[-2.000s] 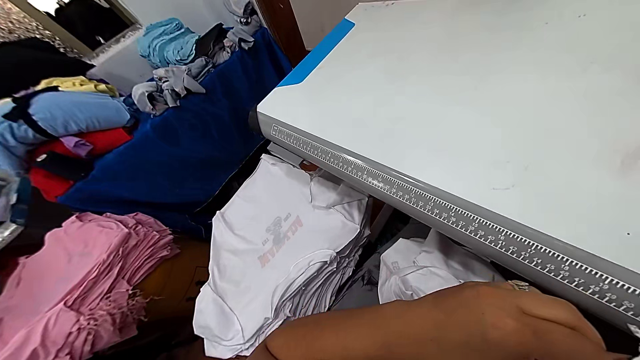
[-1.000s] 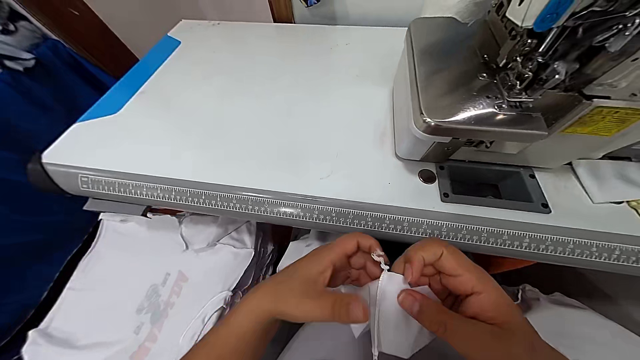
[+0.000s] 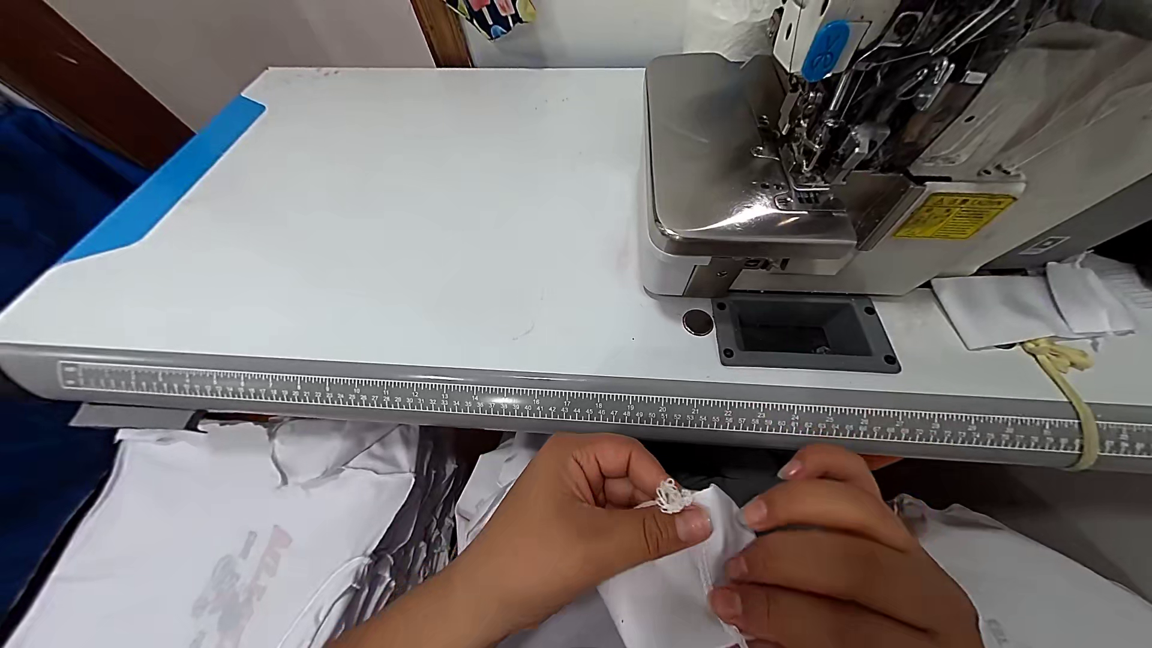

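Just in front of the table edge, my left hand (image 3: 598, 517) pinches a white fabric piece (image 3: 661, 598) between thumb and forefinger, with a small tangle of white thread (image 3: 672, 496) at the fingertips. My right hand (image 3: 837, 549) holds the right side of the same piece, its fingers along a stitched seam. The lower part of the cloth runs out of the frame. Beyond my hands an overlock sewing machine (image 3: 751, 171) stands on the white table (image 3: 432, 207).
White printed garment pieces (image 3: 198, 531) lie stacked below the table edge at left. More white cloth (image 3: 1035, 567) is at lower right. Folded white pieces (image 3: 999, 306) and a yellowish tie (image 3: 1071, 387) lie right of the machine's recessed tray (image 3: 805, 333). A ruler strip (image 3: 558, 405) lines the edge.
The view has swung right from the garment stacks to the sewing machine. Both hands hold the white piece now and one second ago; the left fingers have closed at the thread tangle.
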